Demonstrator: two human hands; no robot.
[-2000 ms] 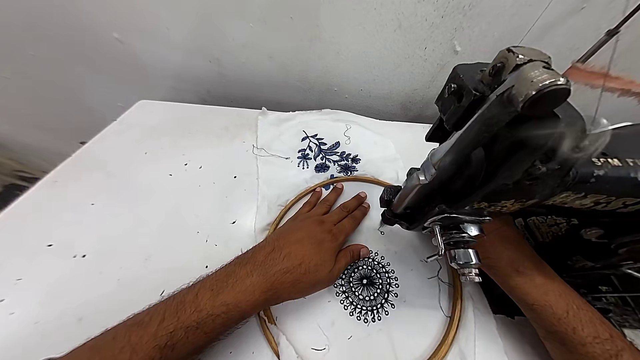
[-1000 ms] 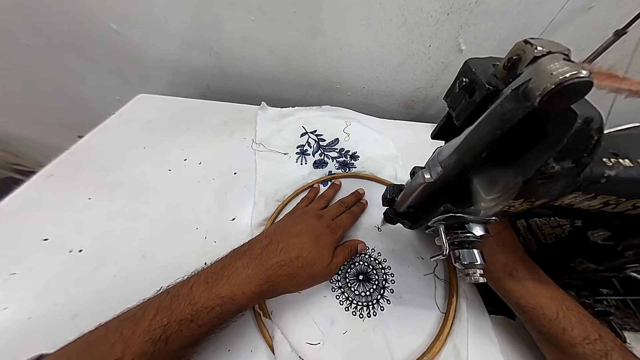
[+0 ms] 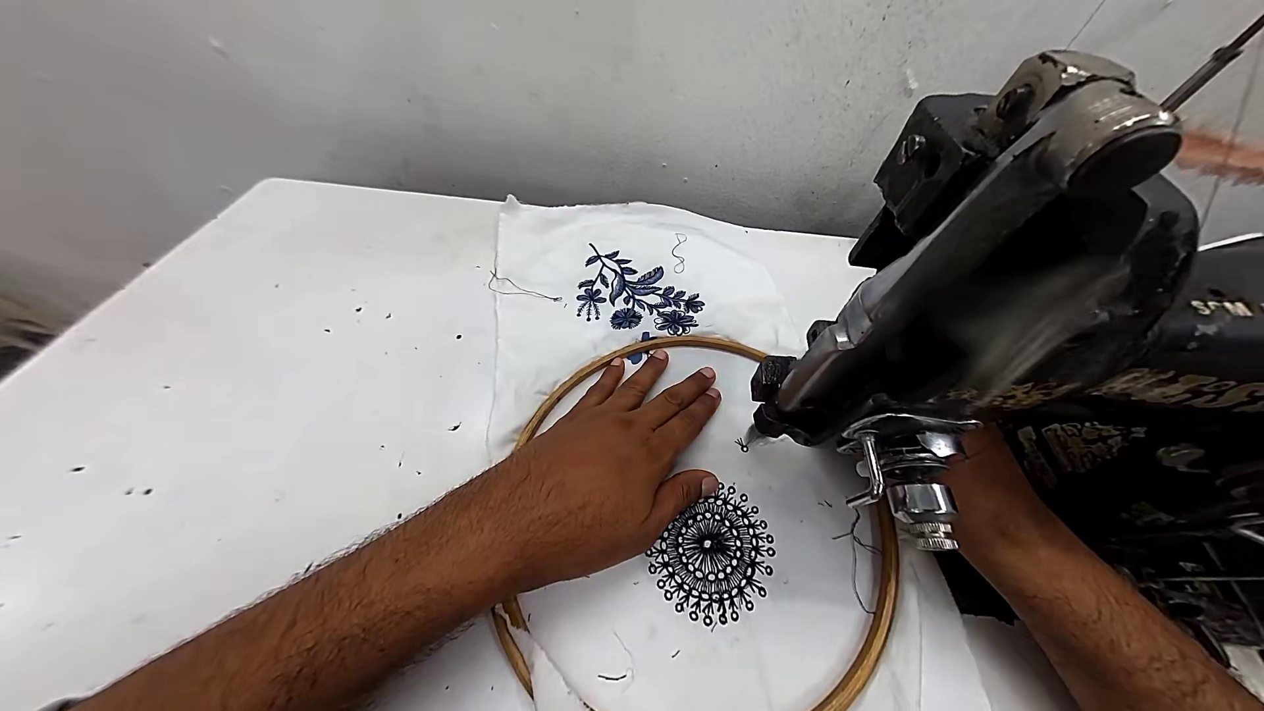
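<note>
My left hand (image 3: pixel 632 454) lies flat, fingers apart, on white fabric (image 3: pixel 612 632) held in a round wooden embroidery hoop (image 3: pixel 889 583). Its thumb touches the edge of a black embroidered circular motif (image 3: pixel 708 553). Beyond the hoop's far rim, the cloth bears a blue floral sprig (image 3: pixel 637 291). A black sewing machine (image 3: pixel 987 286) stands over the hoop's right side, its needle area near a small dark stitched mark (image 3: pixel 744 445). My right hand (image 3: pixel 973 474) is mostly hidden behind the machine head, beside the metal tension knob (image 3: pixel 923 509); its fingers cannot be seen.
The white table (image 3: pixel 247 395) carries scattered dark thread bits. A grey wall (image 3: pixel 592 99) rises right behind its far edge. Loose threads (image 3: pixel 523 289) lie on the cloth, and the machine's dark body fills the right side.
</note>
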